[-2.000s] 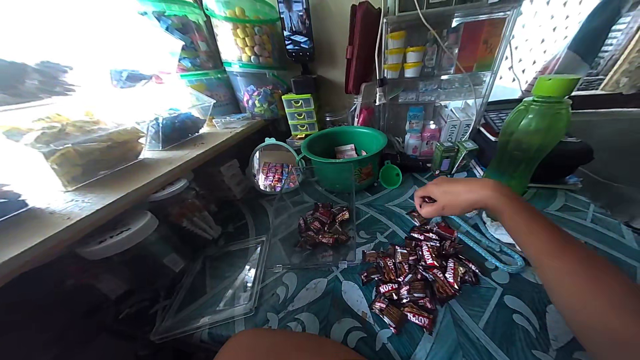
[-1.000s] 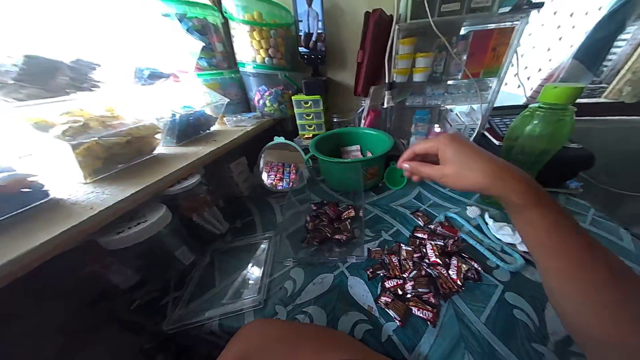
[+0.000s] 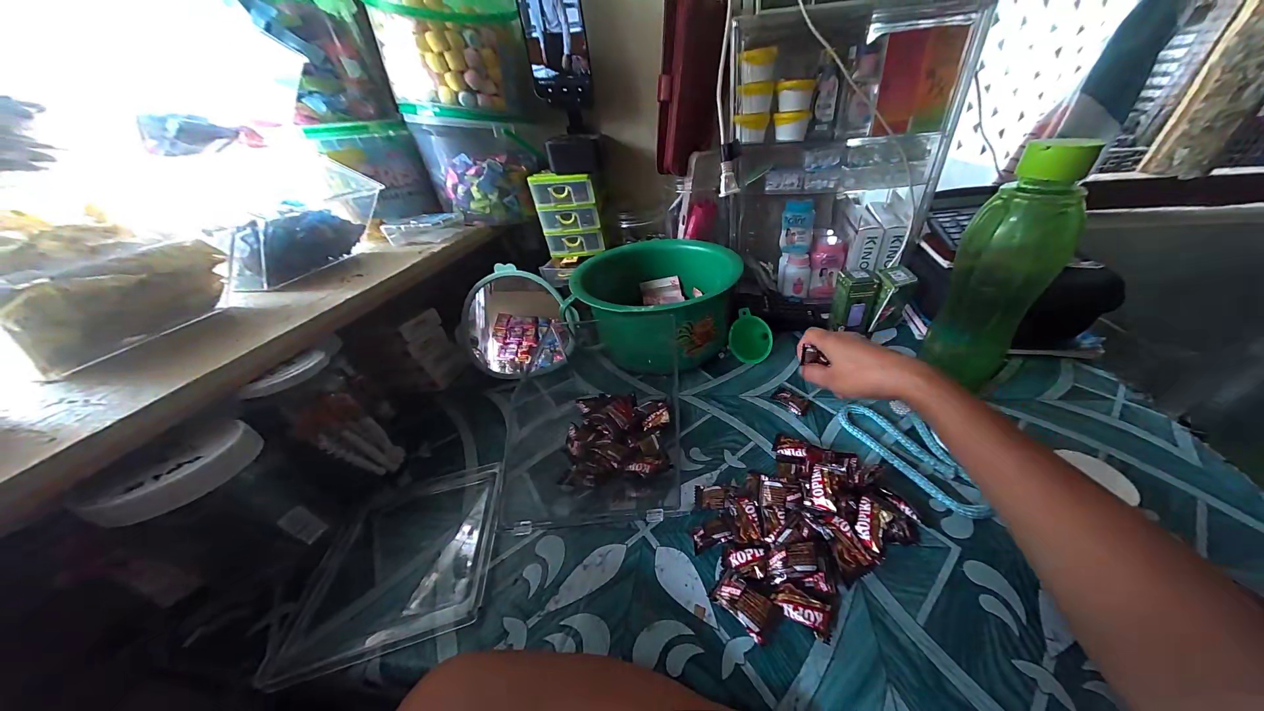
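My right hand reaches over the table from the right, its fingers closed on a brown wrapped candy. One loose candy lies just below that hand. Nearer to me is a heap of the same candies on the patterned teal tablecloth. Left of the heap, more candies lie in a clear plastic box. A clear plastic lid rests to the left of the box. My left hand is out of view; bare skin shows at the bottom edge.
Behind the box stand a green basin, a round mirror and a small green funnel. A green bottle and a light-blue lanyard are on the right. Jars and a ledge with containers line the left.
The right hand has come down toward the table, and a candy now shows in its fingers. The heap and the box of candies stay in place.
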